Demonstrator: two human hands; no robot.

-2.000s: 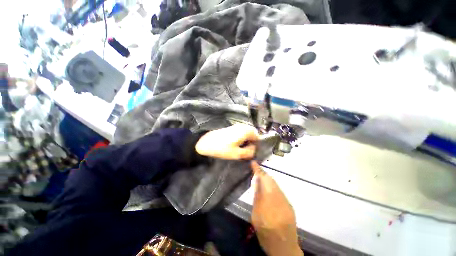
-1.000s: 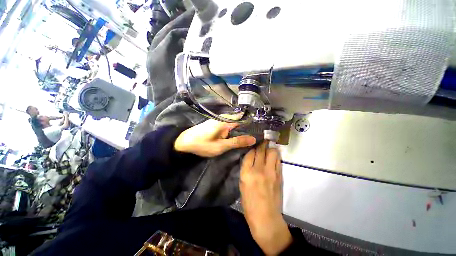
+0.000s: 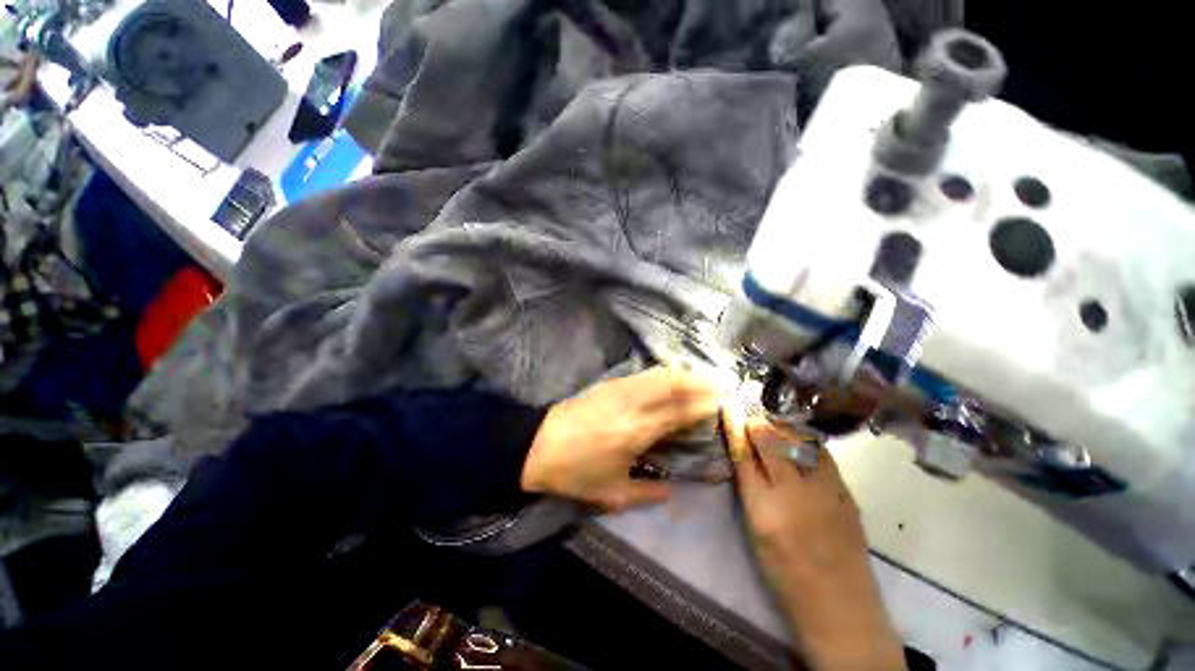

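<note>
The grey quilted garment [image 3: 524,262] lies heaped to the left of the white sewing machine head [image 3: 1035,288], and its edge runs in under the needle area [image 3: 754,380]. My left hand [image 3: 623,439] rests on the cloth just left of the needle area, its fingers pressing the cloth. My right hand [image 3: 799,524] is right beside it, its fingertips at the cloth edge by the presser foot. Bright glare and blur hide the foot and the exact fingertip contact. A pale stitched seam edge shows below my left wrist.
A black phone [image 3: 324,96] lies by a blue card [image 3: 325,165] and a small dark tray [image 3: 244,203] on the table at left. A grey machine part [image 3: 190,66] stands behind. A red stool [image 3: 174,312] is below the table. The ruled table edge [image 3: 682,596] runs in front.
The view has shifted, so the machine head sits further right and more cloth shows. My left hand is flatter on the cloth, and both hands remain together at the needle area.
</note>
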